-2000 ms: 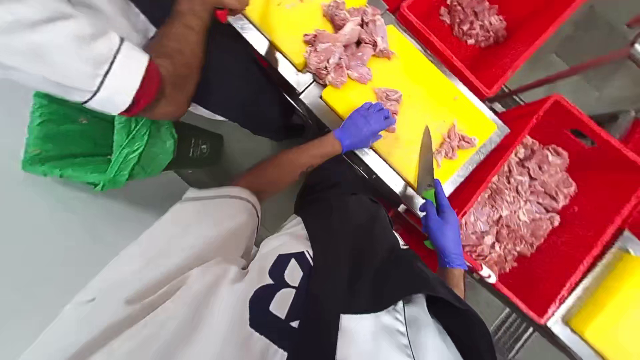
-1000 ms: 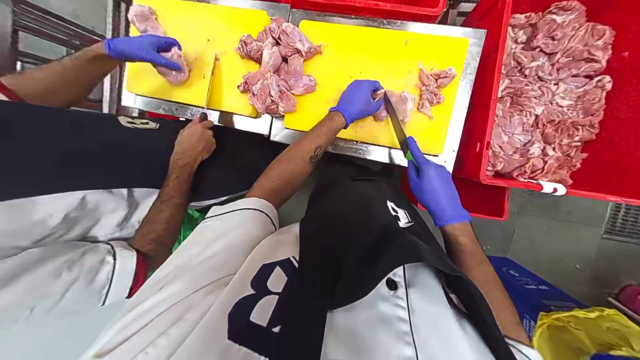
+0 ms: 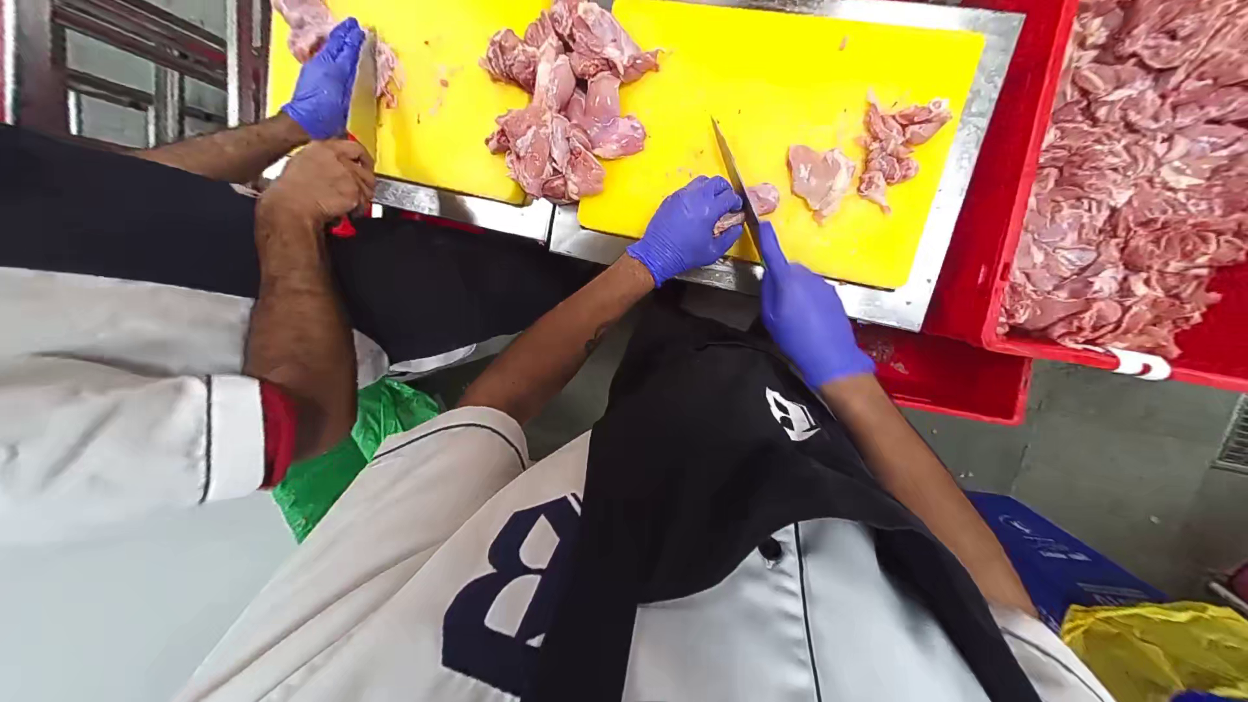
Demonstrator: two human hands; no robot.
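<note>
My left hand (image 3: 688, 229), in a blue glove, grips a piece of raw chicken (image 3: 762, 199) near the front edge of a yellow cutting board (image 3: 760, 68). In my right hand (image 3: 811, 317), also gloved, is a kitchen knife (image 3: 733, 175), its blade lying across that piece with the tip pointing away from me. A flat piece of chicken (image 3: 821, 181) and a few trimmed pieces (image 3: 897, 146) lie to the right on the board. A pile of raw chicken (image 3: 565, 107) straddles this board and the neighbouring one.
On the left, a co-worker's gloved hand (image 3: 330, 83) and bare hand (image 3: 317, 180) work with a knife at another yellow board (image 3: 439, 88). A red crate (image 3: 1033, 185) full of raw meat stands right. Another red crate (image 3: 985, 380) sits below the table edge.
The view has swung and come closer. The flat chicken piece now lies apart from my hands, and a different piece is under my left hand. The co-worker's bare hand has come up to the board.
</note>
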